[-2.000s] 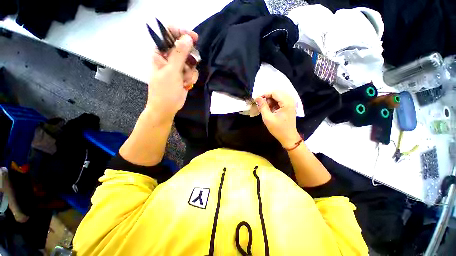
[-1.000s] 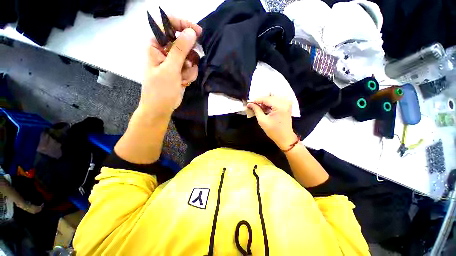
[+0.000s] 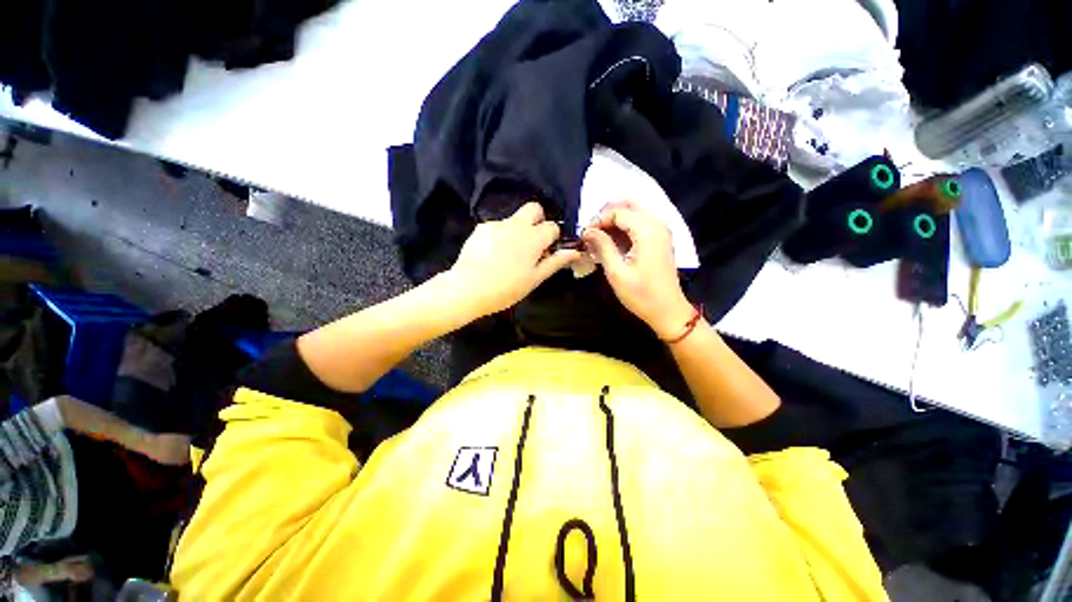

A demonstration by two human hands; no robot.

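Note:
The black garment (image 3: 506, 112) lies over the table edge and lap, with a white half-moon pad, probably a shoulder pad (image 3: 641, 194), showing inside it. My right hand (image 3: 644, 265) pinches the pad's near edge with thumb and fingers. My left hand (image 3: 506, 261) is beside it, fingertips almost touching the right ones at the garment. A small dark shape shows at its fingertips; whether it is the dark-bladed snips or cloth cannot be told. No needle or thread can be made out.
White pads (image 3: 776, 47) and a striped bundle (image 3: 762, 127) lie beyond the garment. Thread cones with green rings (image 3: 864, 221), a blue case (image 3: 983, 218) and yellow-handled snips (image 3: 973, 323) are at right. Dark cloth (image 3: 106, 59) is at back left; a blue crate (image 3: 88, 341) stands on the floor.
My left hand has come down and right from its raised place at upper left to the pad. The dark blades it held no longer show clearly. My right hand stays at the pad's edge.

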